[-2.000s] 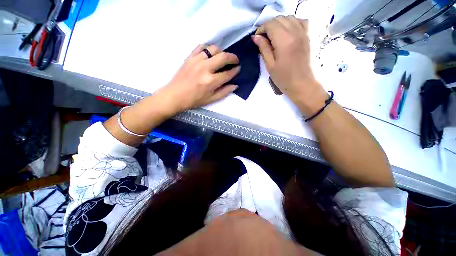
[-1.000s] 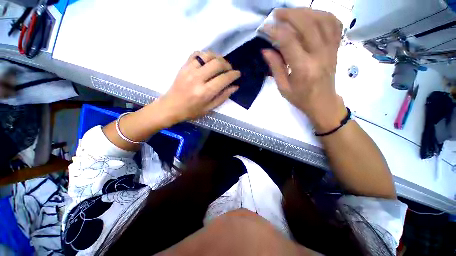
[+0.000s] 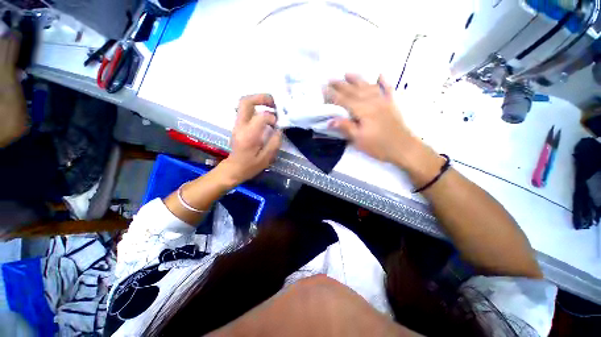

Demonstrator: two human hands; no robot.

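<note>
A dark fabric piece lies at the table's front edge, its pointed end over the ruled strip. A pale cloth joins it and spreads away from me, hard to tell from the white table. My left hand has its fingers curled on the pale cloth's left edge and holds it. My right hand lies with spread fingers on the cloth's right part, blurred; whether it grips anything is unclear.
The sewing machine head stands at upper right. Pink and blue snips and a dark scrap lie right. Red-handled scissors lie left. A blue crate is below the table. Another person's hand shows far left.
The fabric has come nearer the table's front edge, and the pale cloth is now spread out behind it. Both hands have moved lower; my right fingers have opened out.
</note>
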